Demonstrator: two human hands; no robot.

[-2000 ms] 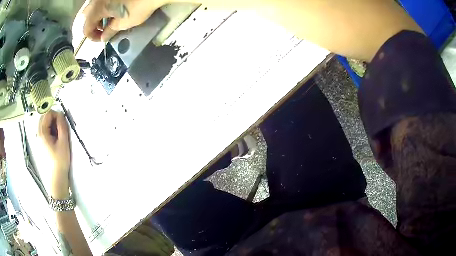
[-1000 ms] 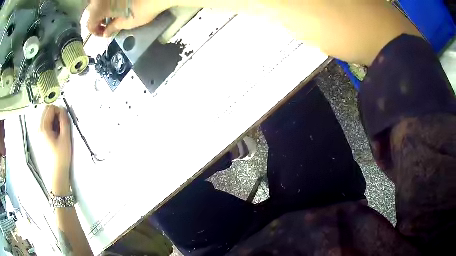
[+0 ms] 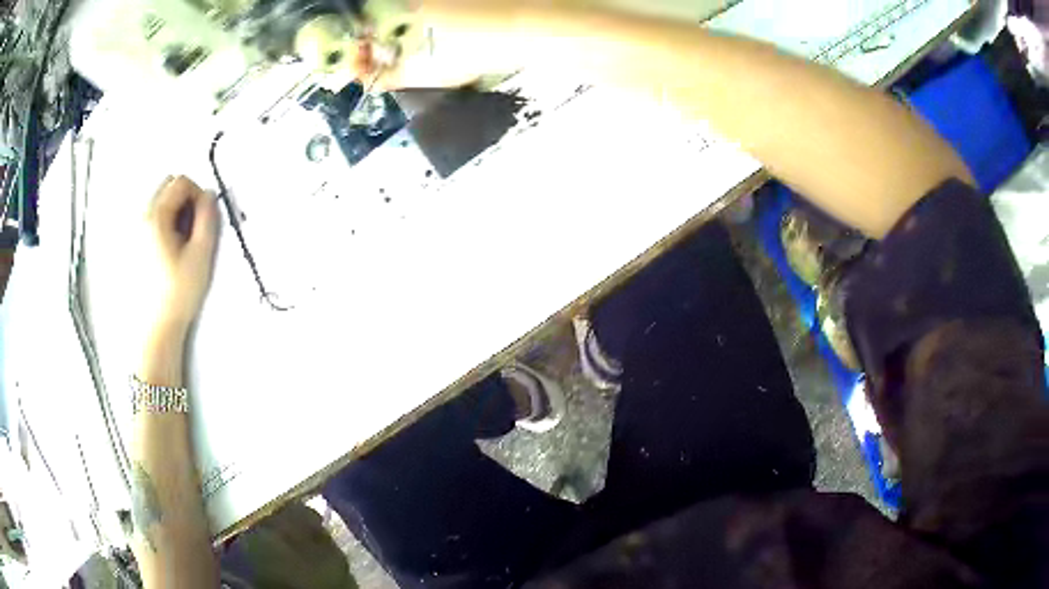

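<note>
The cream sewing machine head is blurred at the top left, with pale dials. My right hand is at the dials, blurred and partly merged with them; whether it holds anything is not clear. Below it is an opening in the bed with dark metal parts, with a dark grey plate beside it. My left hand rests loosely curled on the white table, left of a thin dark bent line; nothing shows in it. No cloth is under the machine head.
The table's wooden front edge runs diagonally above my dark-clothed legs. A blue crate stands at the right, with blue edging and cloth lower down. Speckled floor shows between my legs. Dark lines run along the table's left side.
The view has shifted, showing more of the crate and the table's right end. My right hand has moved from beside the bed opening to the dials. My left hand stays curled on the table.
</note>
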